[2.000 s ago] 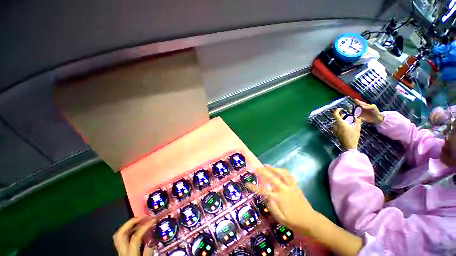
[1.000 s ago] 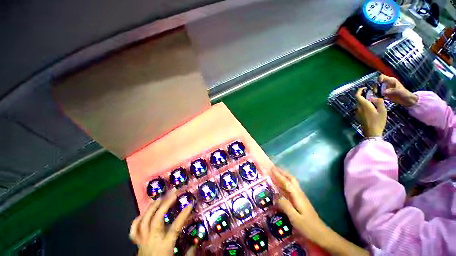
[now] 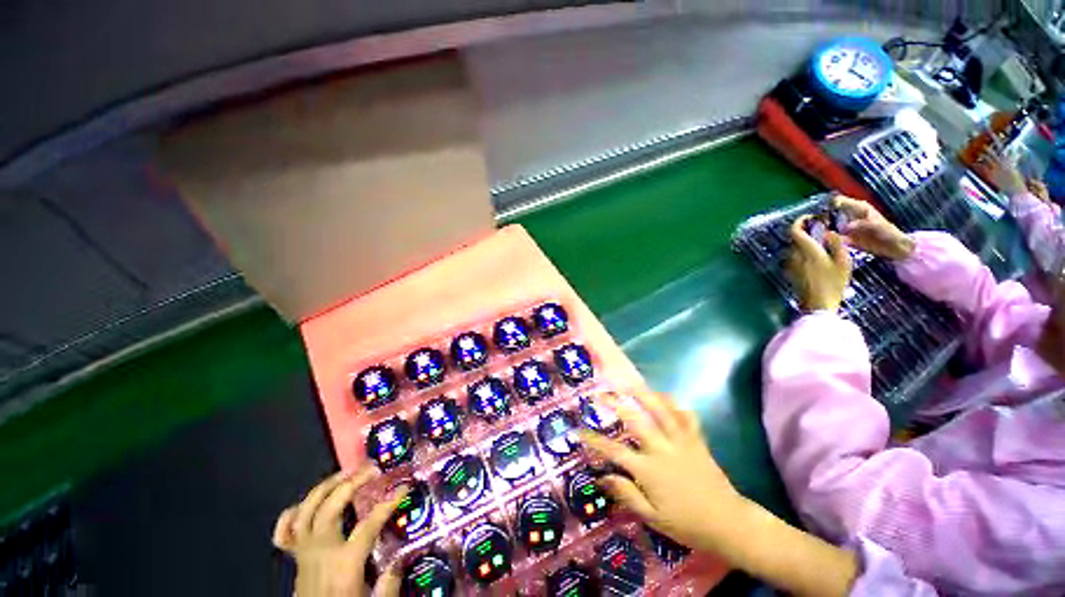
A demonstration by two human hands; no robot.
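Observation:
A clear blister tray (image 3: 521, 496) lies on a salmon-pink sheet (image 3: 409, 306), with rows of round watch units (image 3: 513, 456). The two back rows show blue-white marks; units nearer me show green text and small coloured squares. My right hand (image 3: 666, 472) is over the tray's right side, fingers spread, a fingertip at a unit in the third row. My left hand (image 3: 339, 534) is at the tray's left edge, thumb and finger apart beside a unit. Neither hand holds a lifted unit. The tray's near edge is cut off by the frame.
A tan cardboard sheet (image 3: 350, 192) leans on the back wall. A black mat (image 3: 210, 478) lies left. At right, a person in a pink smock (image 3: 841, 432) handles a unit over another tray (image 3: 905, 338). A blue clock (image 3: 849, 74) stands behind on a green bench (image 3: 654, 216).
The second row now shows blue-white marks throughout. My left hand has moved back to the tray's left edge; my right hand has moved inward over the third row. The view has shifted slightly.

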